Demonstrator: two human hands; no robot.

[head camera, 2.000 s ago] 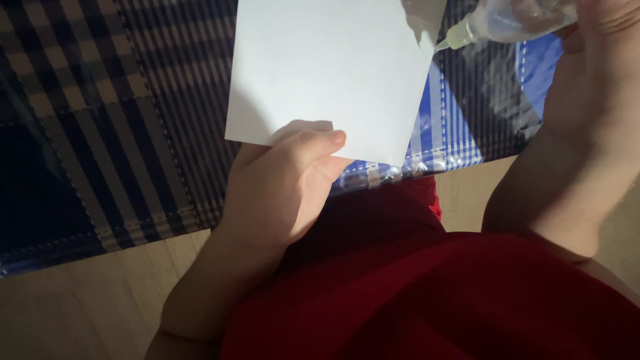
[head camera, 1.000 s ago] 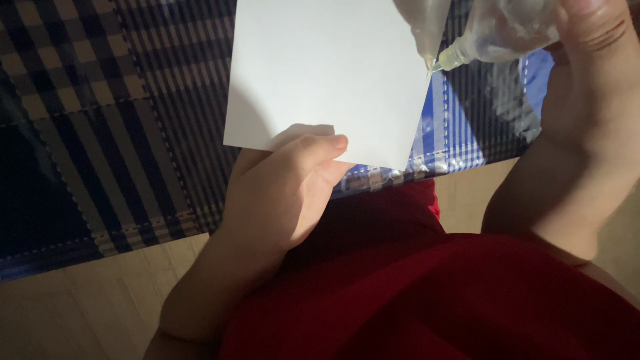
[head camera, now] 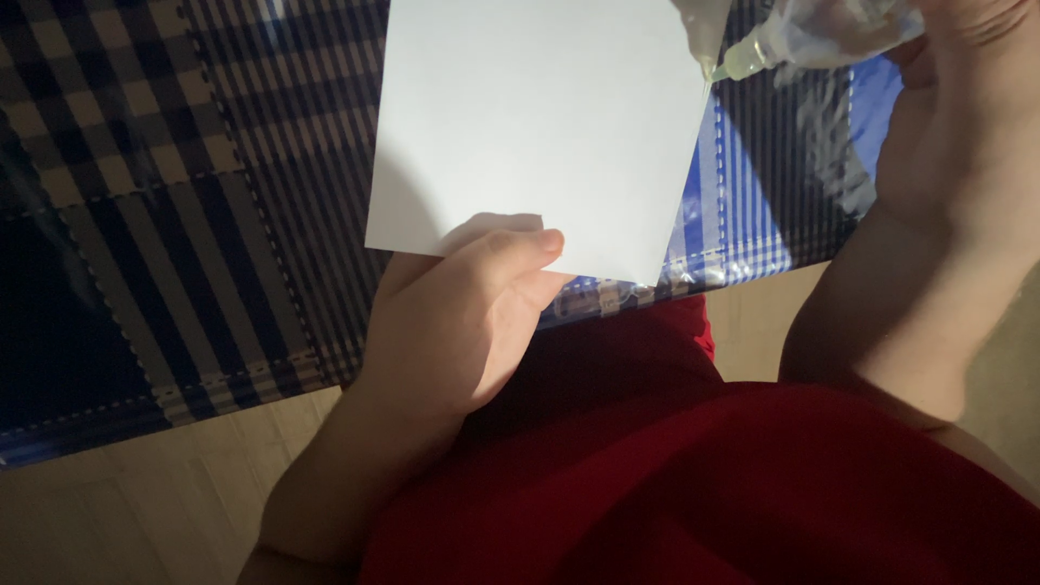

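Observation:
A plain white sheet of paper is held at its lower edge by my left hand, with the thumb on top and the other fingers mostly hidden beneath. My right hand, partly cut off at the upper right, grips a clear squeeze bottle with a narrow pale nozzle. The nozzle points left, and its tip is at the right edge of the paper. A shadow of the bottle falls on the paper's upper right part. What is inside the bottle is hard to tell.
A glossy blue checked and striped tablecloth covers the table under the paper. The table's front edge runs slanting below my left hand. Red clothing covers my lap, and a light floor shows beyond the edge.
My right hand and the bottle have shifted slightly, with the nozzle tip lower along the paper's right edge than two seconds ago. My left hand keeps its hold on the paper.

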